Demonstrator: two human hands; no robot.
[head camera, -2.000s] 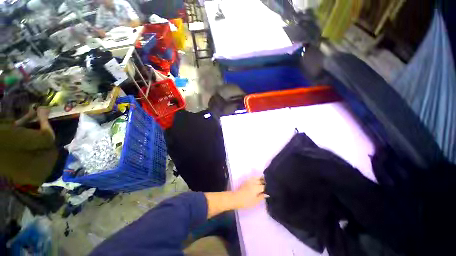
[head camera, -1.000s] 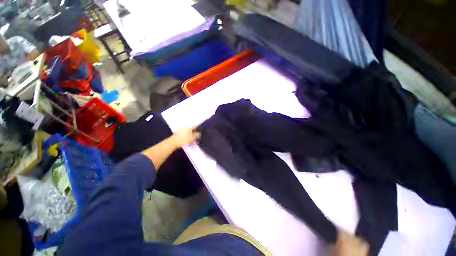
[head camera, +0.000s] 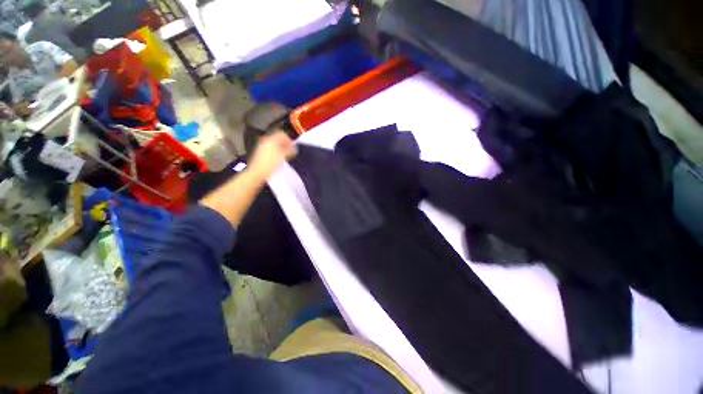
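Note:
Black trousers (head camera: 432, 277) lie on the white to pale lilac pressing table (head camera: 528, 296). One leg runs fairly flat from the upper left to the lower right. A greyer, slightly shiny patch (head camera: 351, 202) shows near the waist end. My left hand (head camera: 274, 152) grips the waist end at the table's left edge. My right hand is out of the picture. The rest of the trousers lies over the table's middle and merges with a crumpled black heap (head camera: 601, 177) at the far side.
A red-orange tray (head camera: 347, 96) is at the table's far left end. Black cloth (head camera: 270, 242) hangs beside the left edge. Blue basket (head camera: 142, 235) and red basket (head camera: 166, 169) stand at left. A long dark padded board (head camera: 478, 58) runs behind the table.
My left hand has moved up and outward with the waist end. The near leg has straightened and widened out along the table edge. My right hand has left the picture at the bottom.

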